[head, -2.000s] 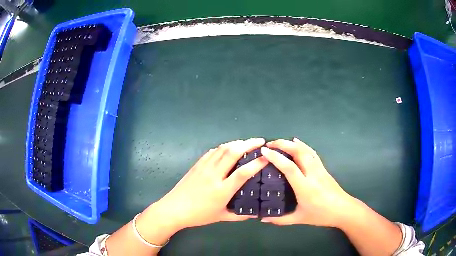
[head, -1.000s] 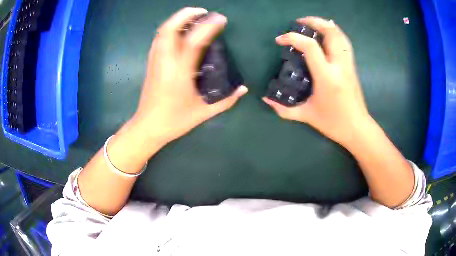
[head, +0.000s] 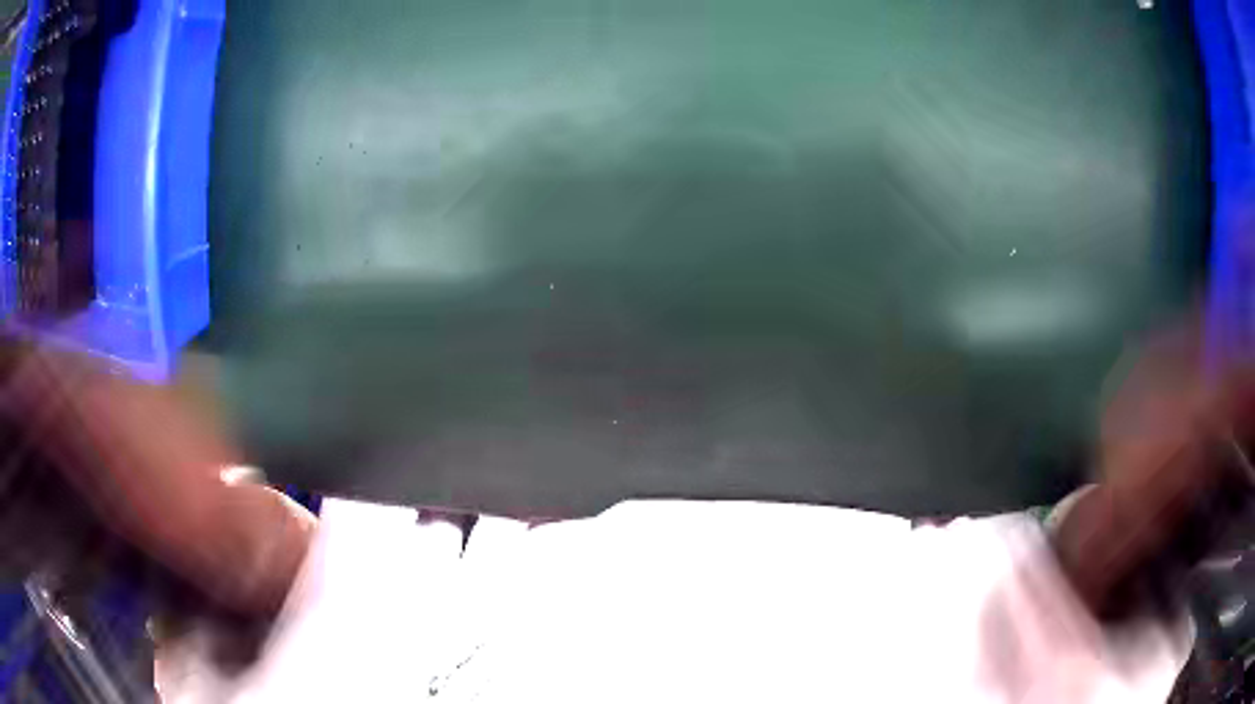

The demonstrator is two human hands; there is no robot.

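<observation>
My left hand (head: 83, 426) is a dark, heavily blurred shape at the left edge, in front of the near end of the left blue bin (head: 158, 165). A bright spot shows near its wrist. My right hand (head: 1186, 413) is an equally blurred shape at the right edge, by the right blue bin (head: 1232, 179). Both are partly cut off, and their fingers and anything in them cannot be made out. Black power adapters (head: 39, 179) with pale pin marks stand in rows along the far left side of the left bin.
The dark green bench top (head: 661, 275) lies between the bins, with a few tiny pale and dark specks on it. The white smock (head: 688, 605) fills the bottom middle. A shiny curved frame (head: 69, 626) shows at lower left.
Both hands have moved from the middle of the bench out to the picture's sides and blurred. The black adapters they held no longer show over the bench.
</observation>
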